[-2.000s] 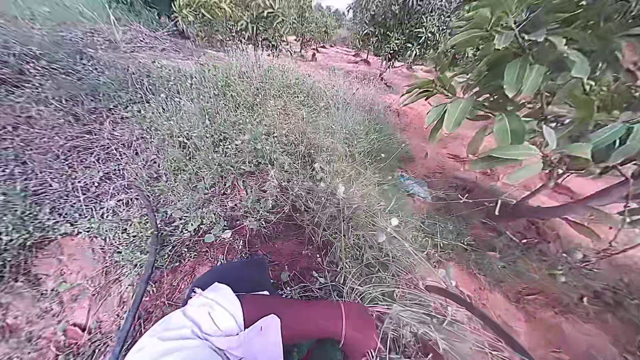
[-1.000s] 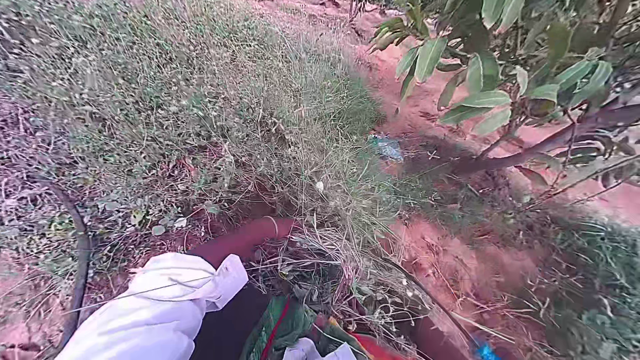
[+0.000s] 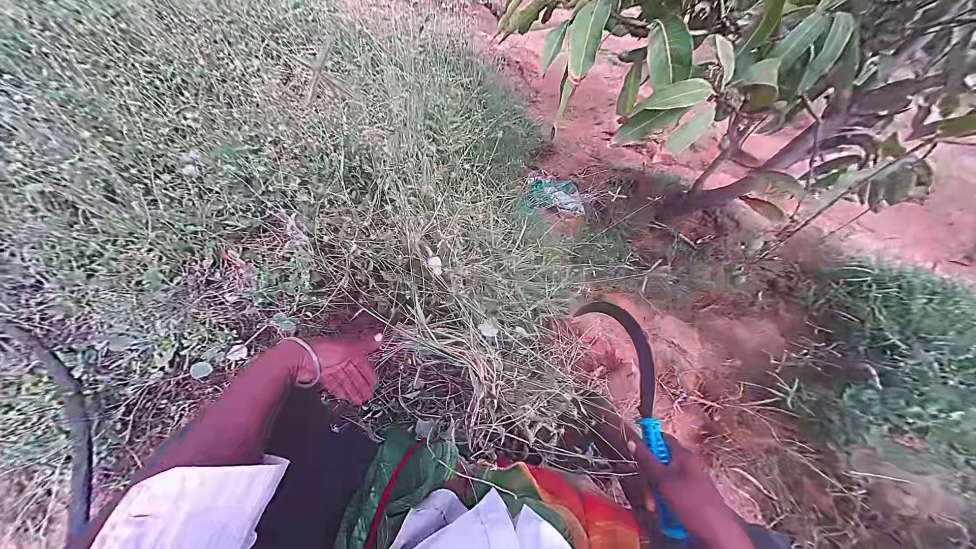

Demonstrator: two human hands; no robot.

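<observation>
My left hand (image 3: pixel 347 367), with a bangle at the wrist, is at the lower left beside a heap of cut grass (image 3: pixel 473 366); its fingers are extended and nothing shows in its grip. At the lower right my right hand (image 3: pixel 675 476) is closed around the blue handle of a sickle (image 3: pixel 644 358). The dark curved blade points up and bends left, its tip near the right edge of the heap. Green, red and orange cloth (image 3: pixel 549 496) and a white garment show at the bottom, below the grass.
A leafy tree branch (image 3: pixel 793 156) reaches in from the upper right over reddish bare soil (image 3: pixel 915 217). A crumpled plastic piece (image 3: pixel 555 195) lies by the grass edge. A black hose (image 3: pixel 76 427) runs down the left side. Low weeds (image 3: pixel 191 152) cover the upper left.
The sickle and right hand have come into full view; one second ago mainly a bit of the blue handle showed at the bottom right. The view has tilted down.
</observation>
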